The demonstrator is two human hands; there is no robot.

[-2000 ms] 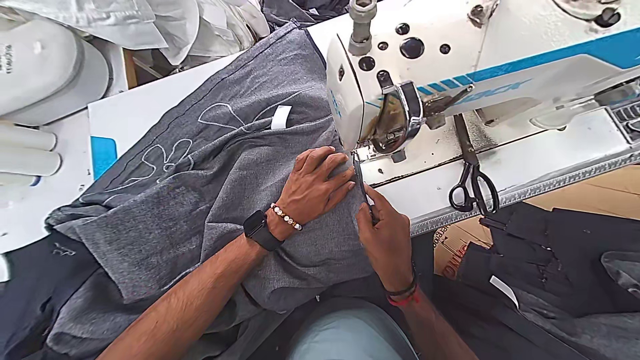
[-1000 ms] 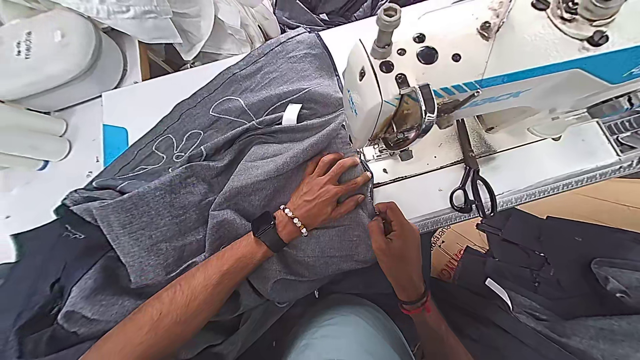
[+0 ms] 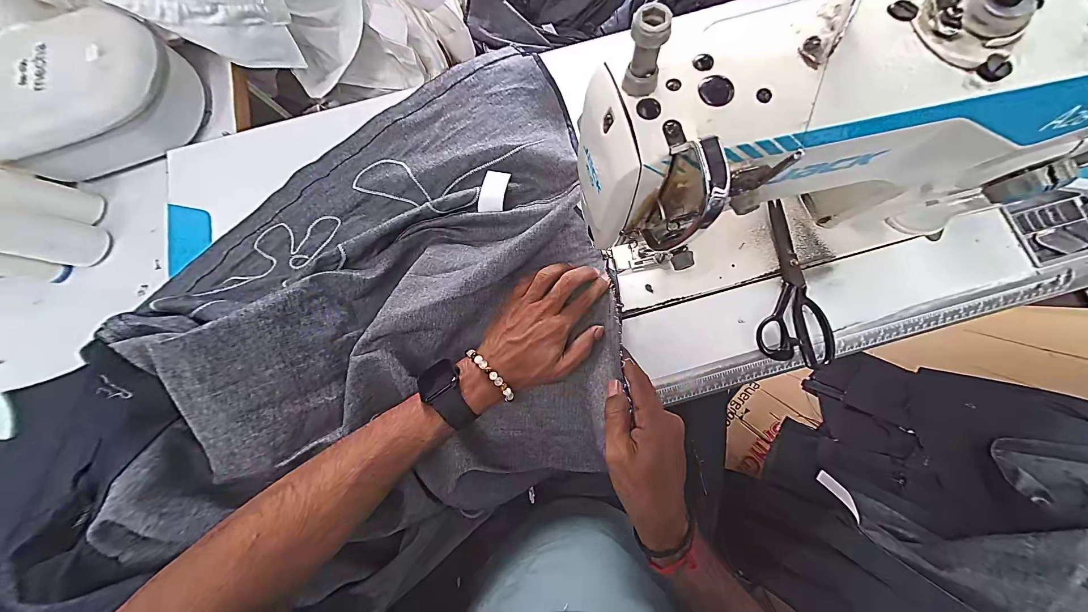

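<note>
Grey fabric (image 3: 442,314) lies over the white table, its right edge running up to the presser foot (image 3: 629,257) of a white and blue Jack sewing machine (image 3: 620,153). My left hand (image 3: 544,327) rests flat on the cloth with fingers spread, fingertips close to the foot at the edge. Lower along that same edge, my right hand (image 3: 646,442) pinches the dark seam between thumb and fingers. A small white label (image 3: 493,191) and loose pale thread (image 3: 297,246) lie on the cloth. Black-handled scissors (image 3: 795,314) lie on the machine bed, right of the foot.
White thread cones (image 3: 51,229) and a pale rounded plastic container (image 3: 76,76) are at the left. White cloth (image 3: 340,34) is heaped behind the table. Dark garments (image 3: 960,459) lie at lower right over cardboard (image 3: 1003,340). A measuring tape (image 3: 901,327) runs along the table's front edge.
My right hand has moved down the fabric edge, away from the presser foot, and a dark narrow thing seen by its fingers two seconds ago no longer shows. My left hand stays on the cloth.
</note>
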